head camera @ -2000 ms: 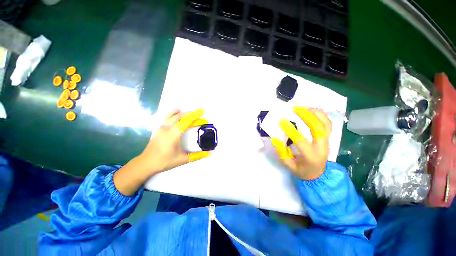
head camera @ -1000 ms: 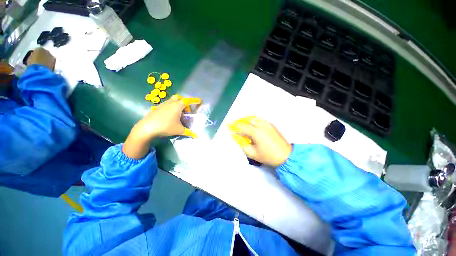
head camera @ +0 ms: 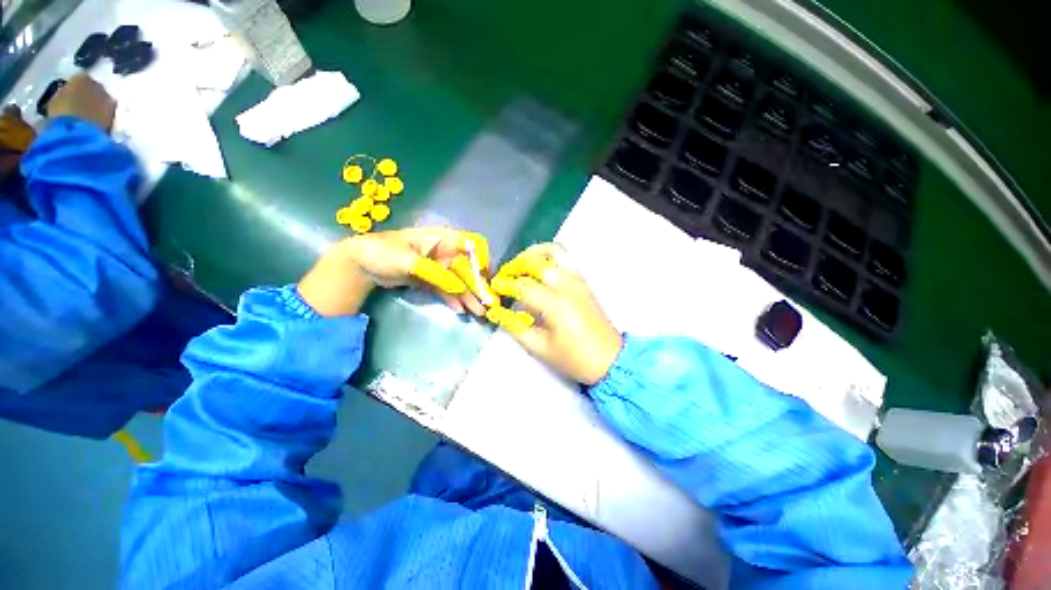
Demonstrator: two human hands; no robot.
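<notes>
My left hand (head camera: pixel 429 267), with yellow-orange finger cots, has its fingers closed around a small, thin white piece (head camera: pixel 476 272). My right hand (head camera: pixel 556 314), also with finger cots, meets it from the right, its bent fingertips at the lower end of the piece. Whether the right hand grips anything is hidden by its fingers. Both hands are over the left edge of the white work sheet (head camera: pixel 668 271). A black, rounded octagonal watch-like housing (head camera: pixel 779 325) lies on the sheet to the right, touched by neither hand.
A large black blister tray (head camera: pixel 766 150) holds black parts behind the sheet. Spare finger cots (head camera: pixel 369 196), a grey plastic strip (head camera: pixel 501 167) and a crumpled tissue (head camera: pixel 297 106) lie left. A translucent bottle (head camera: pixel 928 440) and plastic bags (head camera: pixel 962 524) are right. Another person's sleeve (head camera: pixel 81 219) is far left.
My hands went left from the sheet's middle, and the view turned left. Since one second ago, my right hand has come against my left, which was apart with a shiny piece in it.
</notes>
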